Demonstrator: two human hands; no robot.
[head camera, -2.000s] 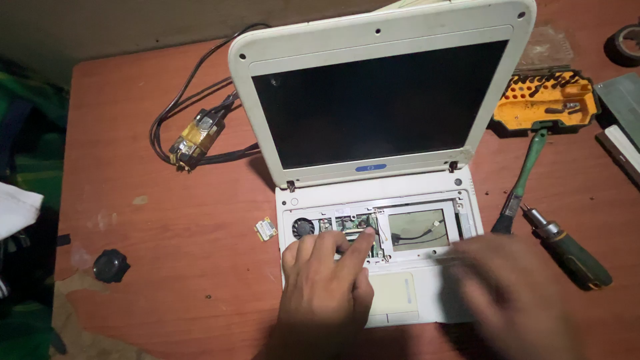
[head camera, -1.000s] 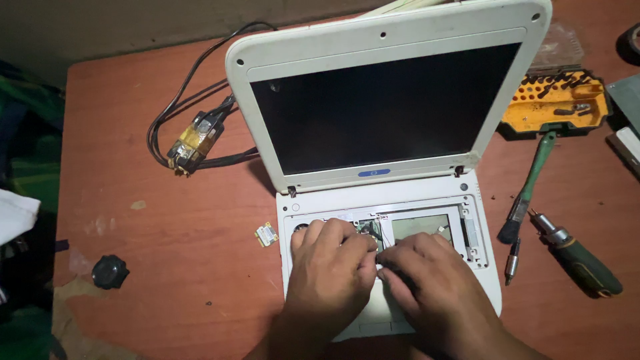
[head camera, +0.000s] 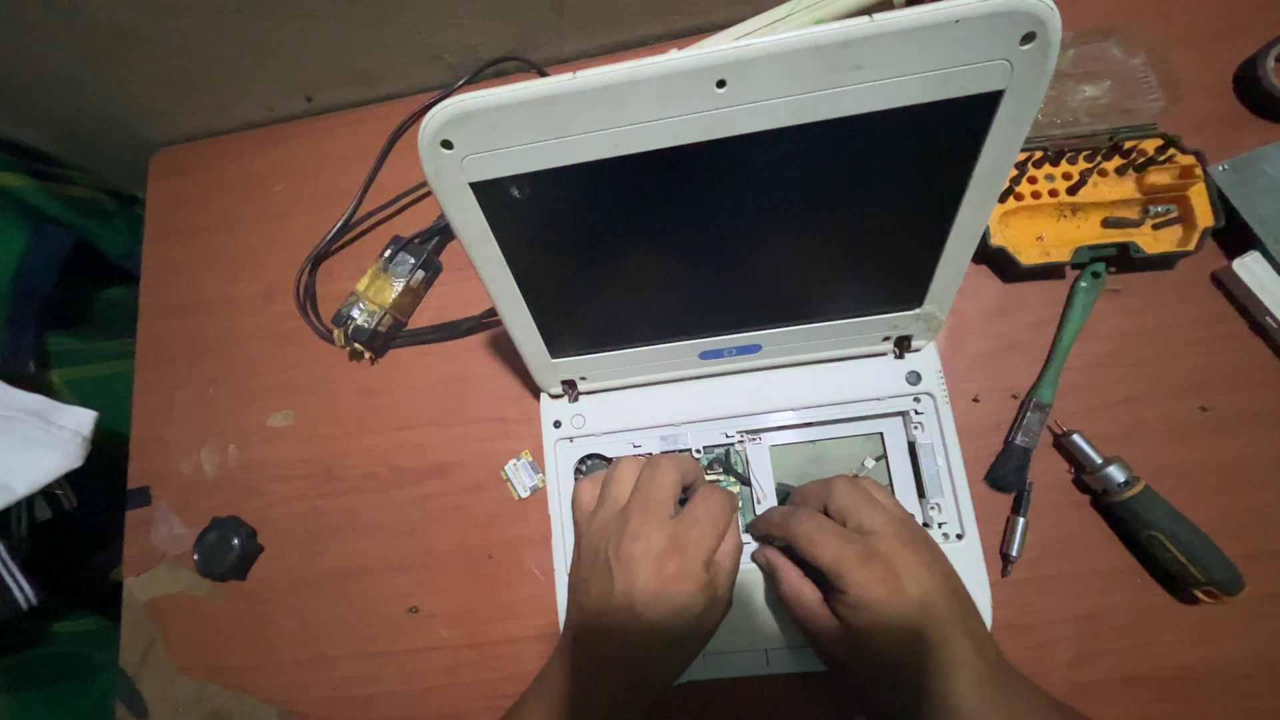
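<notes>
A white netbook laptop (head camera: 735, 125) stands with its lid up and its keyboard removed, so the inner frame and part of a green circuit board (head camera: 728, 468) show. My left hand (head camera: 655, 545) lies over the left half of the keyboard bay, fingers bent down into it, partly covering a cooling fan (head camera: 592, 463). Close to its right, my right hand (head camera: 850, 560) has thumb and fingertips together at the middle of the bay, by the board's edge. Thin dark wires (head camera: 752, 475) run between the two hands. What the fingertips touch is hidden. A small wireless card (head camera: 523, 474) lies left of the laptop.
Right of the laptop lie a green-handled brush (head camera: 1066, 340), a screwdriver bit holder (head camera: 1015, 530), a ratchet screwdriver (head camera: 1150, 515) and an orange bit case (head camera: 1100, 210). To the left are a taped adapter with black cables (head camera: 388, 290) and a black knob (head camera: 226, 548).
My right hand, a blur over the laptop's right side two seconds ago, has come in beside my left hand. A bit holder now lies below the brush, absent there in the oldest frame.
</notes>
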